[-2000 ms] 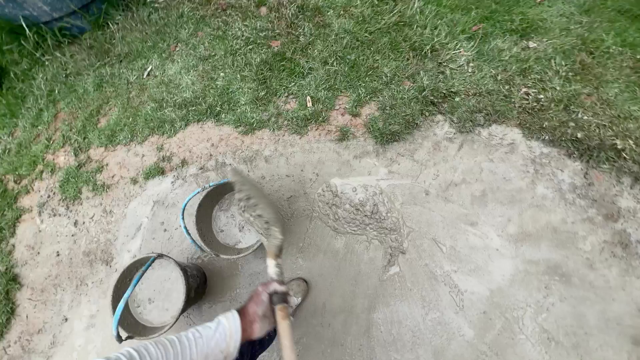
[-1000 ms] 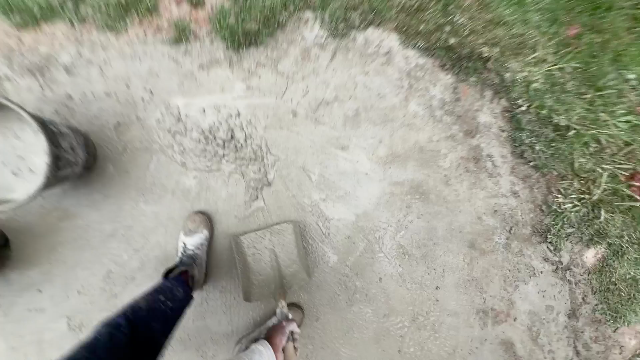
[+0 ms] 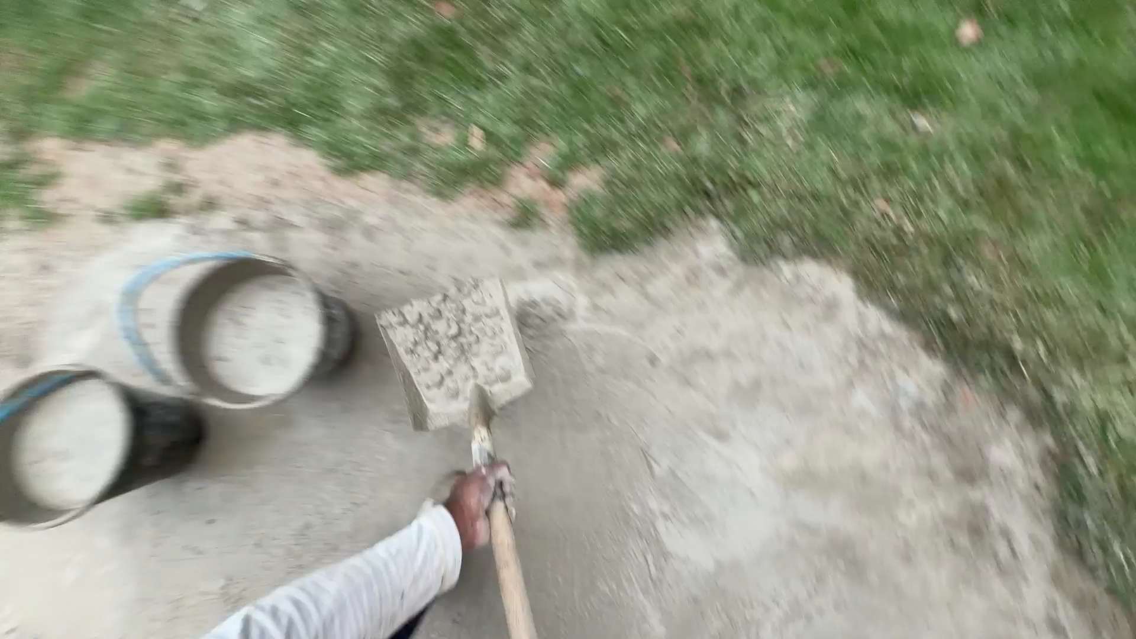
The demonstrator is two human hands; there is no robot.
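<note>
My left hand, in a white sleeve, is closed around the wooden shaft of a shovel just behind its socket. Wet mortar or concrete covers the shovel's square blade, which is held above the ground right of two buckets. The nearer bucket has a blue handle and holds grey mix. Another such bucket, also with a blue handle and grey mix, stands at the far left, partly cut off by the frame. My right hand is out of view, and so is the rear end of the shaft.
Cement-smeared ground spreads under the shovel and to its right. Grass borders it at the top and right, with a strip of reddish soil along the upper left edge. The view is blurred by motion.
The shovel blade, low near the shoes a second ago, is now raised beside the buckets and loaded with mix. The pile seen earlier on the ground there no longer shows. The view has swung left.
</note>
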